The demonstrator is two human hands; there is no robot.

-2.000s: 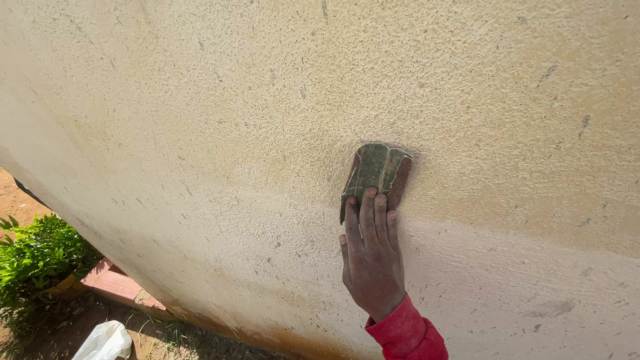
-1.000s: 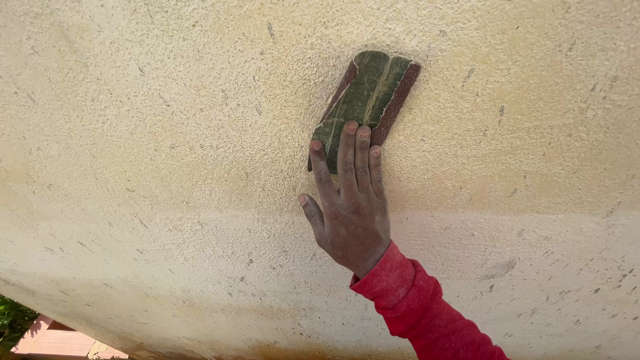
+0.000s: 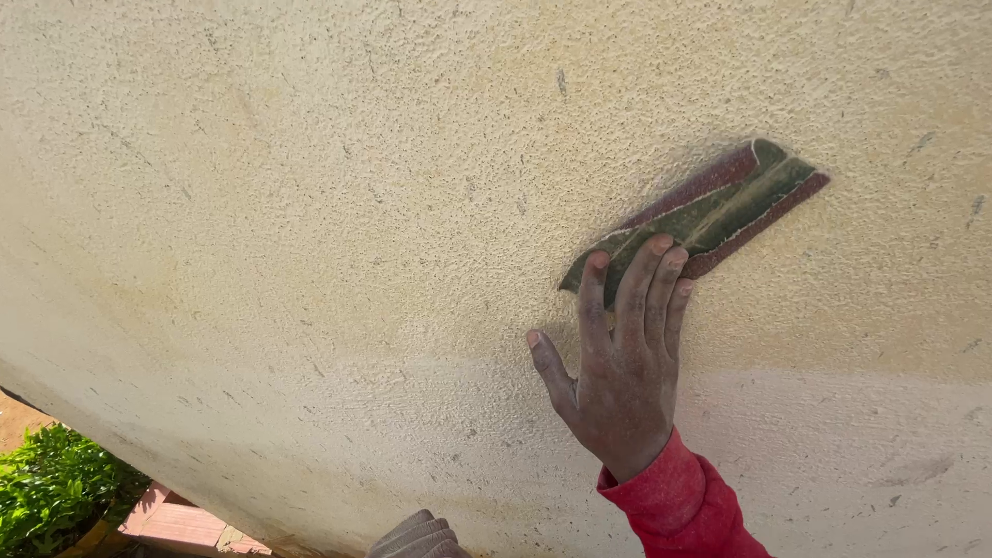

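Note:
My right hand, in a red sleeve, lies flat with fingers spread over the lower part of a folded sheet of sandpaper. The fingertips press its dark green backing against a rough cream plastered wall. Reddish-brown grit shows along the sheet's curled edges, and its upper end tilts to the right. My left hand is only partly in view at the bottom edge, its fingers bent together; whether it holds anything is hidden.
Below the wall at the lower left are a green leafy plant and a reddish brick edging. Bare orange soil shows beyond the plant. A paler band runs along the wall's lower part.
The sandpaper has turned from nearly upright to a slant toward the right, still under my right hand. My left hand has come into view at the bottom. The view has shifted.

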